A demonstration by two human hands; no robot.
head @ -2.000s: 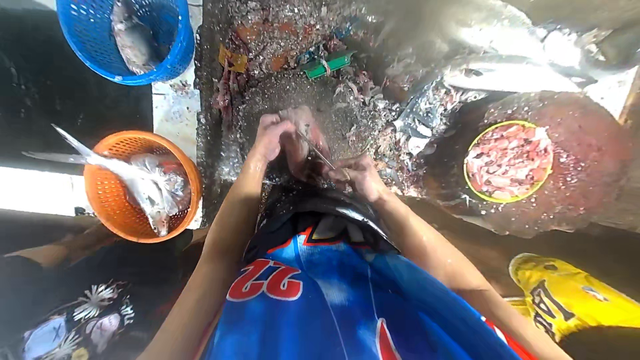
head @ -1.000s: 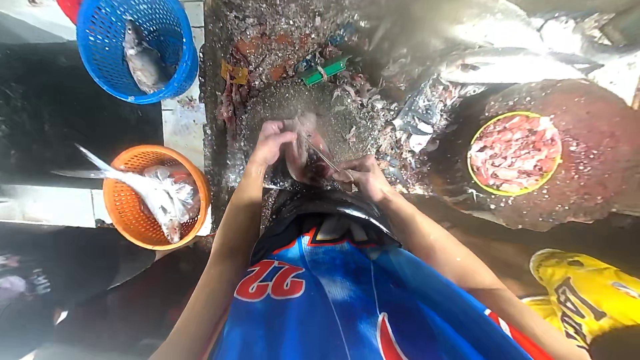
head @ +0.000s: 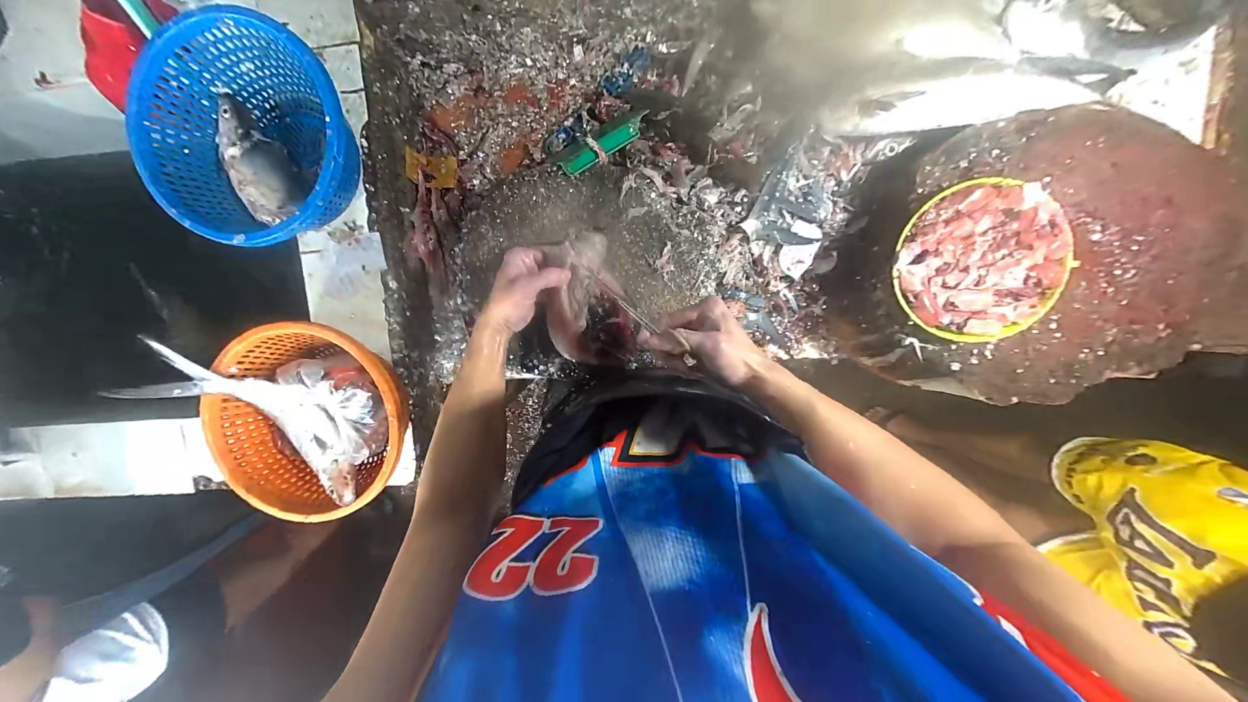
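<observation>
At the near edge of the wet work surface lies a piece of fish point(head: 577, 307), pale outside and dark red at its near end. My left hand point(head: 526, 288) grips its left side with thumb and fingers. My right hand point(head: 710, 341) is closed on the handle of a knife point(head: 624, 300), whose thin blade slants up and left across the fish. Glare and blur hide where the blade meets the flesh. Scales and scraps point(head: 682, 210) lie around both hands, and a green plastic object point(head: 600, 143) rests just beyond them.
A blue basket point(head: 341, 180) holding a fish and an orange basket point(head: 226, 439) with a silvery fish point(head: 283, 405) stand left. To the right, a yellow-rimmed container point(head: 1071, 261) of cut fish sits on a round block point(head: 1150, 234). Other people are near both lower corners.
Both hands stay at the fish, with the knife held across it. At the lower left, the nearby person's dark printed clothing has gone from sight. The view has shifted slightly.
</observation>
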